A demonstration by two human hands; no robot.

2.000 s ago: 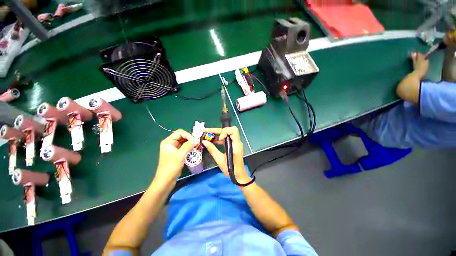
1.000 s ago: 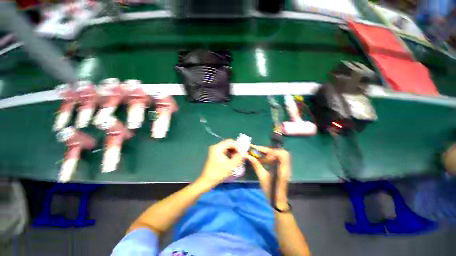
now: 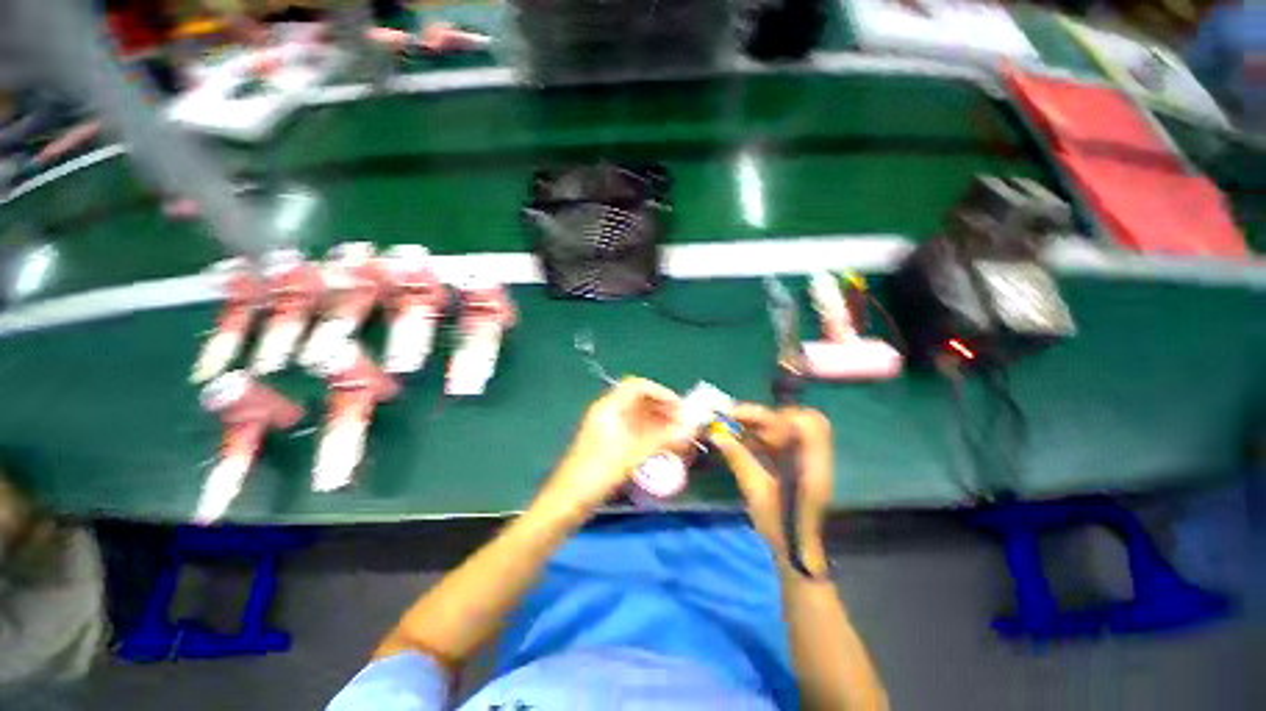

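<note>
A handheld unit (image 3: 661, 474) is between my hands at the bench's front edge, its round end facing up and its white handle between my fingers. My left hand (image 3: 632, 421) grips the white handle. My right hand (image 3: 794, 452) holds the soldering iron (image 3: 789, 388), its tip pointing away from me, and its fingers are at a small part with blue and yellow (image 3: 721, 429) beside the handle. The iron's cord runs down along my right wrist. The picture is blurred, so finger contacts and wires cannot be made out.
Several waiting units (image 3: 347, 417) lie at left. A fume fan (image 3: 600, 236) stands behind my hands. A separate unit (image 3: 851, 358) lies right of the iron, beside the soldering station (image 3: 972, 278) with its red light. Red sheets (image 3: 1125, 160) lie at back right. Blue stools (image 3: 1100, 576) stand below the bench.
The view has turned and levelled, so the bench things sit further right in the picture. My hands keep hold of the handheld unit and the iron; the iron's tip still points away.
</note>
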